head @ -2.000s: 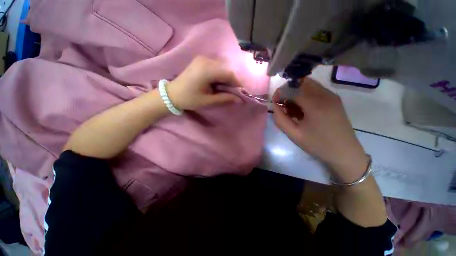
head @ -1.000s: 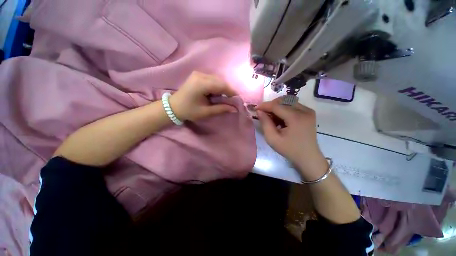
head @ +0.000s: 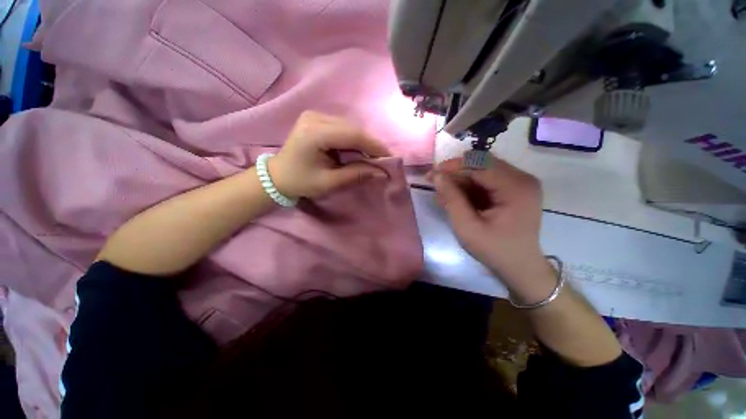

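Note:
The pink garment body (head: 327, 245) covers the left of the table and hangs over its front edge, with a stitched pocket flap (head: 217, 49) at the upper left. My left hand (head: 323, 159) pinches a folded seam edge (head: 394, 168) between thumb and fingers, just in front of the presser foot and needle (head: 420, 105). My right hand (head: 495, 204) is right of that edge, thumb and fingertips brought together beside the knurled knob (head: 477, 158). Whether its fingertips hold a thread or small tool is too blurred to tell.
The white sewing machine (head: 671, 123) with purple lettering fills the upper right. A phone (head: 567, 133) with a lit pinkish screen lies under its arm. A printed ruler scale (head: 626, 280) runs near the table's front edge. More pink cloth (head: 695, 348) lies at the lower right.
A thin metal glint at my right fingertips two seconds ago no longer shows. My right hand has drawn slightly away from the seam edge since one second ago. My left hand keeps its pinch.

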